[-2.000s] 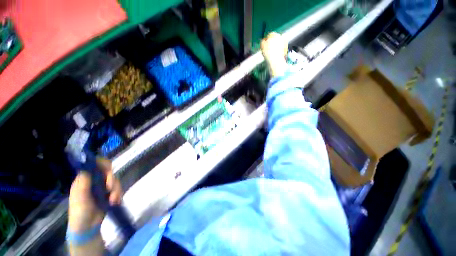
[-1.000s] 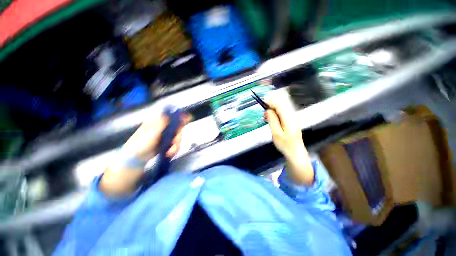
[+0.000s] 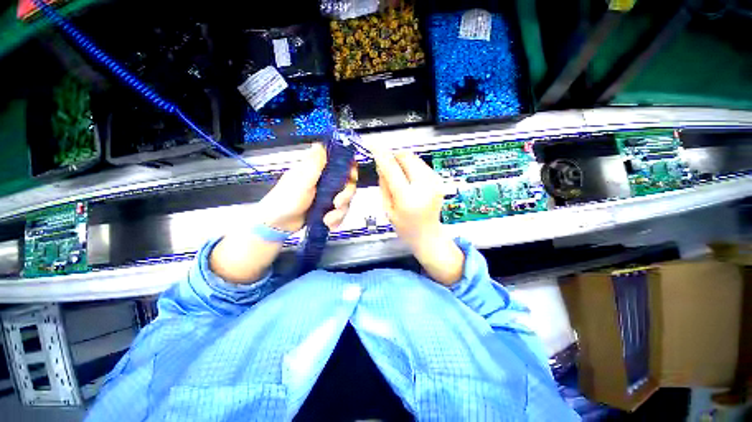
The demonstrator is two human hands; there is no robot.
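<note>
My left hand (image 3: 295,198), with a light blue strap on its wrist, grips a dark component tube (image 3: 328,185) that stands roughly upright over the conveyor. My right hand (image 3: 414,198) pinches a thin pointed item (image 3: 361,147) whose tip is at the tube's top end. Whether a component is between the tip and the tube is too small to tell. A green printed circuit board (image 3: 486,177) lies between the rails just right of my right hand, which hides its left edge.
More green boards lie between the rails at right (image 3: 655,161) and far left (image 3: 54,239). Beyond the far rail stand bins of blue (image 3: 482,70) and yellow (image 3: 375,41) components. A blue coiled cord (image 3: 132,81) crosses at upper left. An open carton (image 3: 701,321) holds dark tubes at lower right.
The view has steadied and shifted. My right hand has moved from above the board leftward to the top of the tube, bringing the pointed item there. My left hand still holds the tube.
</note>
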